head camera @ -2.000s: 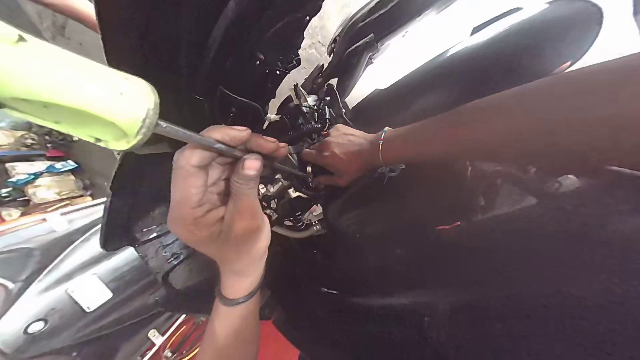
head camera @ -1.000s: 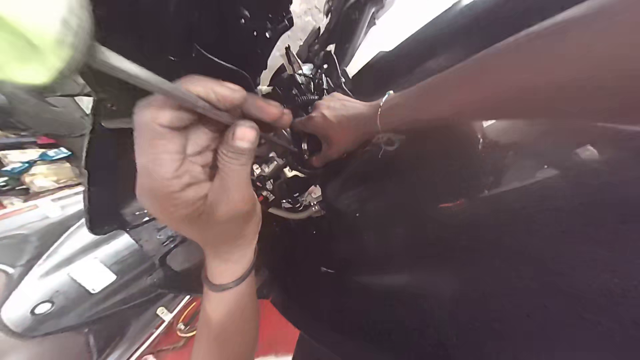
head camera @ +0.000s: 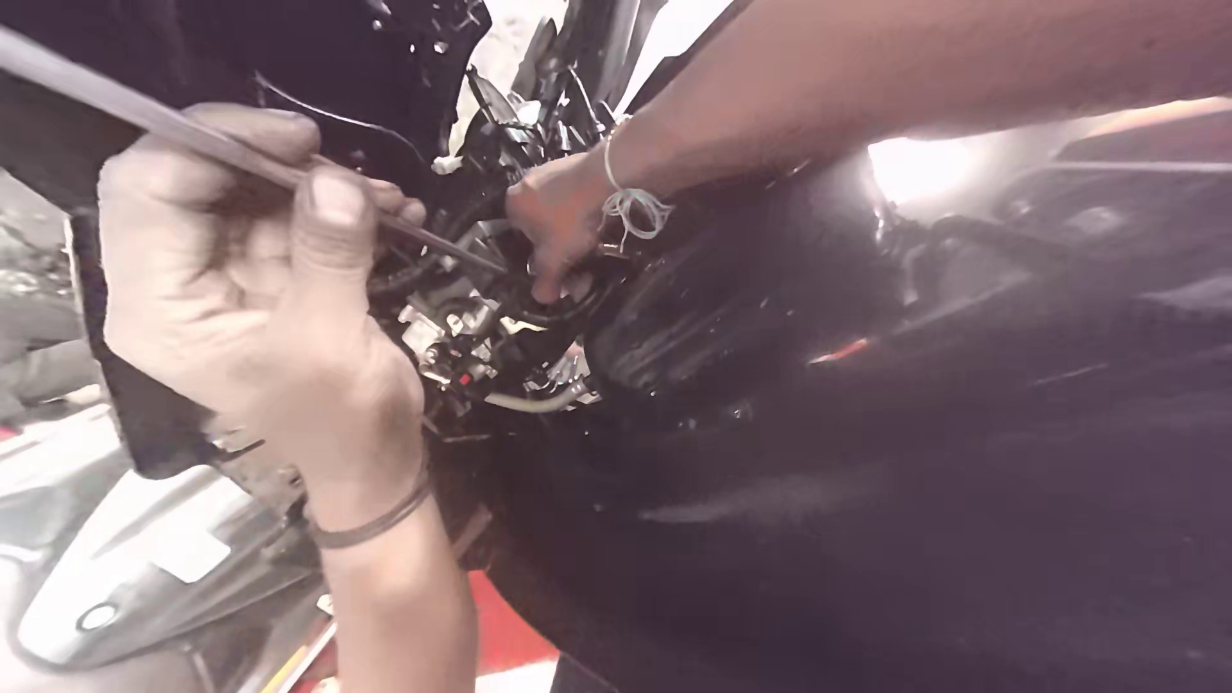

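Observation:
My left hand (head camera: 260,260), with a dark band at its wrist, grips the metal shaft of a screwdriver (head camera: 231,149) between thumb and fingers. The shaft slants down to the right into an opening between dark body panels, its handle out of view and its tip hard to make out. Just right of the tip, my right hand (head camera: 563,221), with a thin string tied at the wrist, reaches into the same opening. Its fingertips are partly hidden, and what they touch is unclear. Below them lie metal mechanical parts (head camera: 448,346) and a pale hose (head camera: 534,399).
A large glossy dark body panel (head camera: 866,462) of a vehicle fills the right side. Another dark panel (head camera: 318,58) hangs at upper left. Cables and connectors (head camera: 534,115) crowd above my right hand. At lower left is a silver vehicle panel (head camera: 144,568); something red (head camera: 510,626) shows at the bottom.
The screwdriver's green handle, seen in both earlier frames, has left the view. Both hands remain around the same opening. The view has moved closer.

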